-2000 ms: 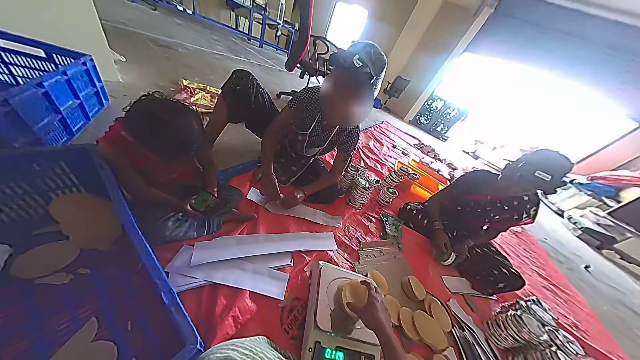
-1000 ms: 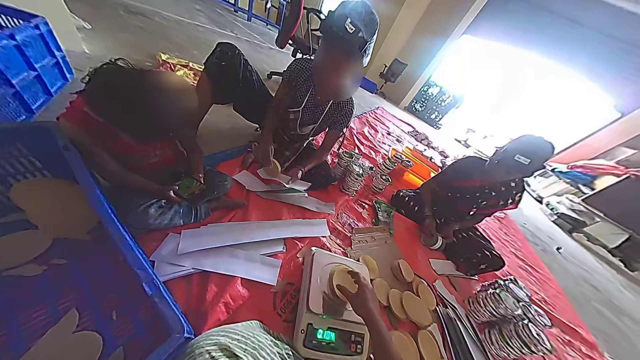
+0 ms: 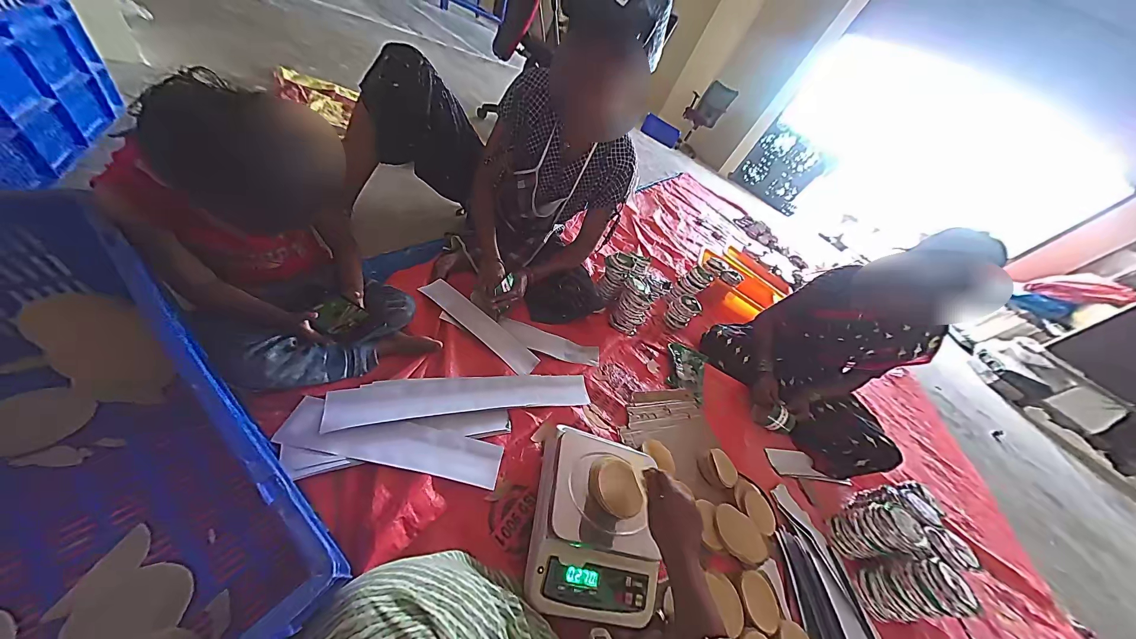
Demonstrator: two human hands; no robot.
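My right hand [image 3: 674, 515] is at the right edge of a digital kitchen scale's [image 3: 561, 532] metal pan, fingertips bent down; whether they hold anything is hidden. A stack of round tan discs [image 3: 616, 487] rests on the pan, just left of the fingers. Beside the hand, on the red sheet, lie several more loose tan discs [image 3: 741, 534], some leaning on each other. My left hand is not in view. The scale's green display is lit. Long white paper strips [image 3: 457, 399] lie overlapping, left of the scale.
Blue plastic crate [image 3: 222, 426] with flat tan pieces at left. Three people sit around the red sheet [image 3: 382, 515]: one at left [image 3: 248, 248], one at the back [image 3: 550, 186], one at right [image 3: 852, 346]. Wrapped disc stacks [image 3: 914, 550] and dark-and-white strips [image 3: 821, 568] lie at right.
My right hand has moved off the discs on the pan to their right. The person at the back, who held a tan disc a second ago, now has both hands low around a small object.
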